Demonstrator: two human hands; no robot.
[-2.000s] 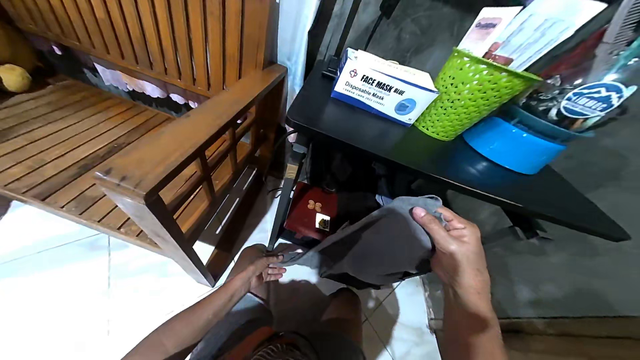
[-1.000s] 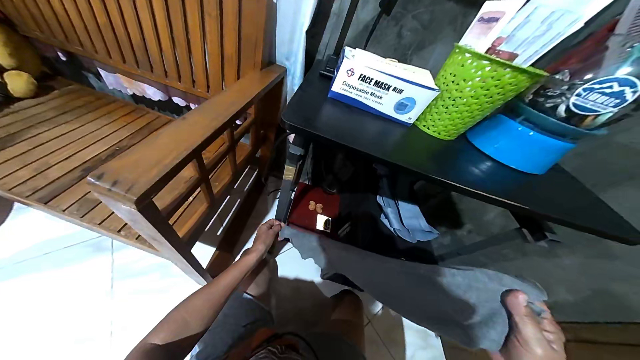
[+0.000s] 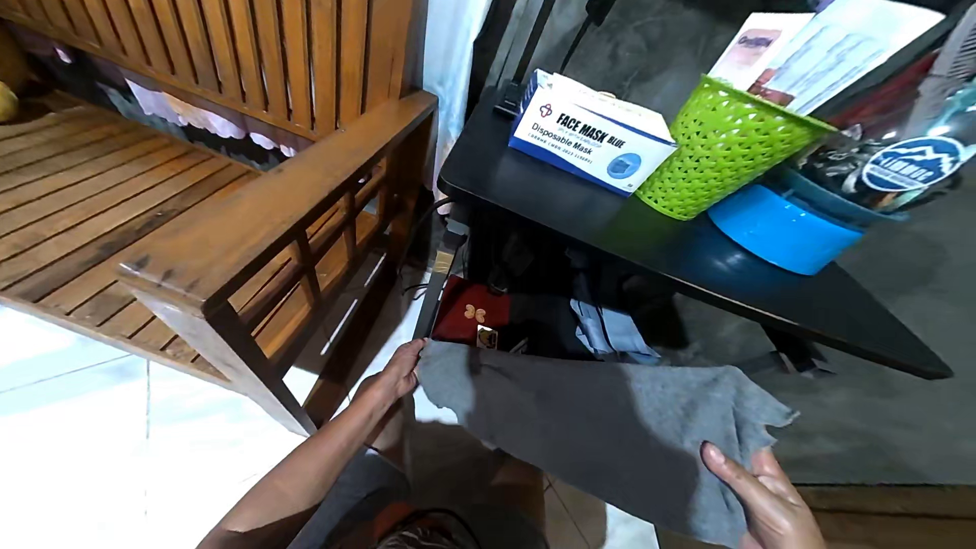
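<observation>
A gray cloth point(image 3: 595, 427) with ragged edges is stretched between my two hands, low in front of the black table. My left hand point(image 3: 400, 370) pinches its upper left corner, close to the table's leg. At the lower right, my right hand point(image 3: 762, 488) grips the other end, thumb on top of the fabric. Behind the cloth, under the table, are a red item with a gold butterfly-shaped mark point(image 3: 473, 311) and a folded light blue-gray cloth point(image 3: 610, 328).
On the black table point(image 3: 564, 221) stand a face mask box point(image 3: 591, 133), a green plastic basket point(image 3: 724, 145) with papers, and a blue container point(image 3: 785, 229). A wooden bench point(image 3: 229, 221) is at the left, its armrest near my left forearm. White tiles point(image 3: 76, 442) cover the floor.
The gray cloth went from bunched to spread out between my hands. My right hand moved right and down, then a little back to the left. The folded cloth under the table came into view.
</observation>
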